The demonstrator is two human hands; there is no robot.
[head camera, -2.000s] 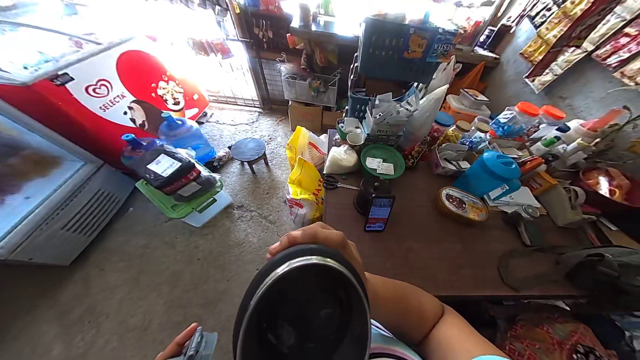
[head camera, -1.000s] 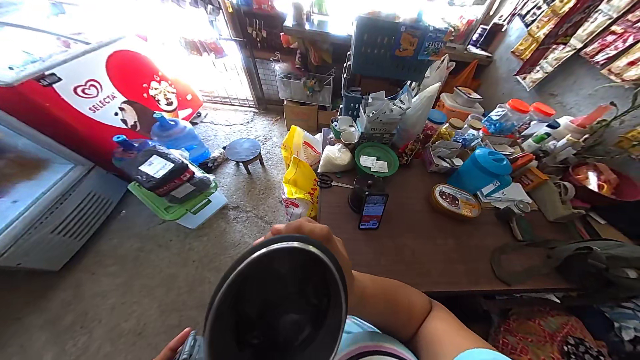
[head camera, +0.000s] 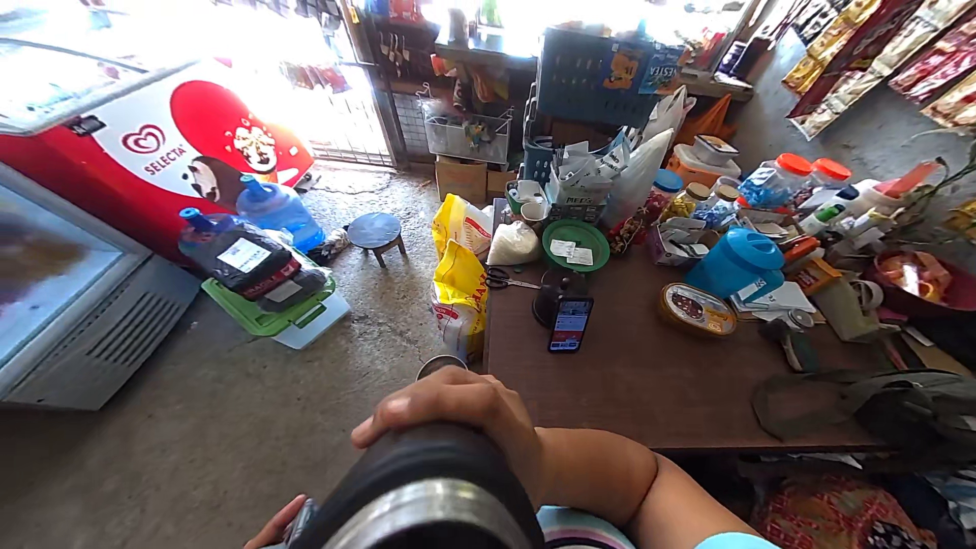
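Note:
My right hand (head camera: 465, 408) is wrapped over a black cylindrical vessel with a metal rim (head camera: 438, 496), close to the camera at the bottom centre. The vessel is tilted, its rimmed end toward me. A small round metal rim (head camera: 442, 364) shows just beyond my fingers; what it belongs to is hidden. At the bottom edge, left of the vessel, my left hand (head camera: 276, 526) is partly in view, its fingers on a greyish object (head camera: 302, 518) that I cannot identify. A lit smartphone (head camera: 570, 324) leans upright on the brown table (head camera: 610, 396), beyond my right forearm.
Scissors (head camera: 512, 280), a green plate (head camera: 576, 244), a blue pitcher (head camera: 736, 263) and an oval tub (head camera: 698, 309) stand on the table. Yellow bags (head camera: 460, 293) are beside its left edge. A small stool (head camera: 375, 232), a green-lidded bin (head camera: 263, 316) and a red freezer (head camera: 152, 145) stand on the floor.
The black vessel has tipped, so its dark interior, seen earlier, is mostly out of view. My right hand remains on it. The small metal rim beyond my fingers now shows.

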